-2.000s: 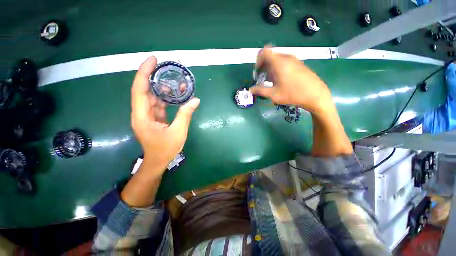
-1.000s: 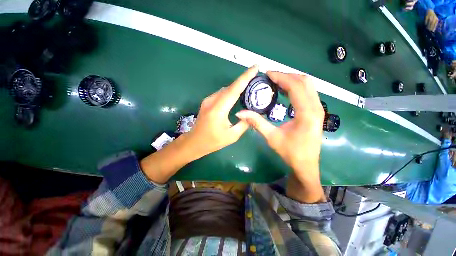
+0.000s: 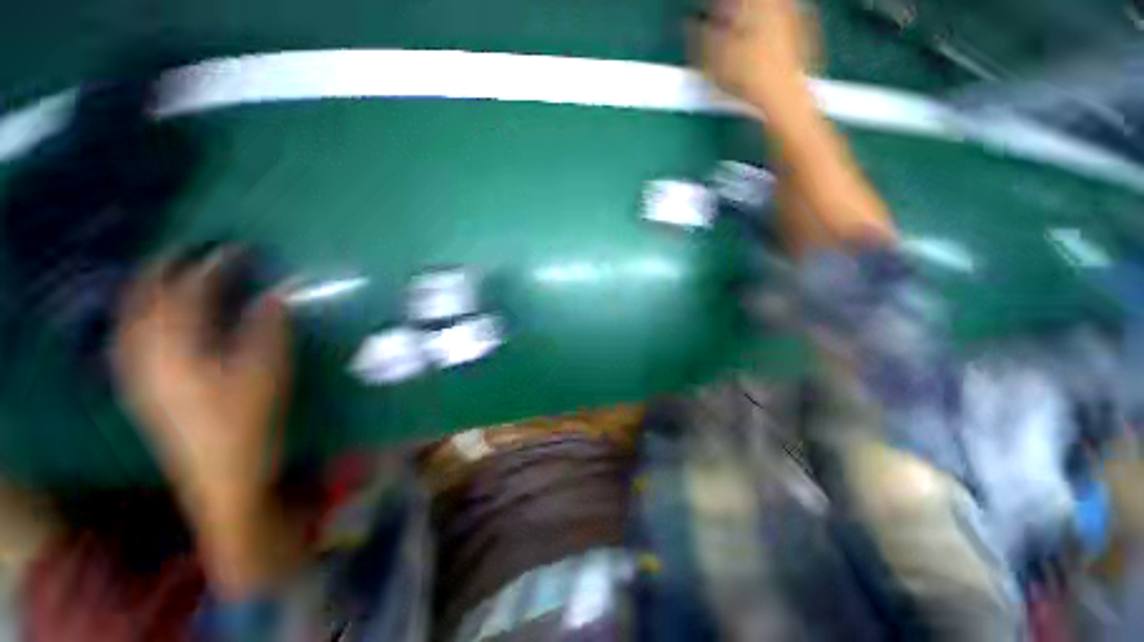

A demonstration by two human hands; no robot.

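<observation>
The view is strongly blurred. My left hand is at the left, its thumb and fingers around a black housing beside the dark heap. My right hand reaches past the white strip onto the green belt. A small dark patch shows at its fingertips; blur hides whether it holds that. Three white-faced modules lie in a cluster in front of me. Two more pale modules lie further right, near my right forearm.
A dark heap of housings fills the left side of the worktop. The white divider strip runs across the top. A blurred grey frame is at the upper right. Pale equipment stands at the lower right.
My hands have parted from the round unit held between them. My left hand has moved left to a housing. My right hand has moved up over the strip. The camera view has shifted.
</observation>
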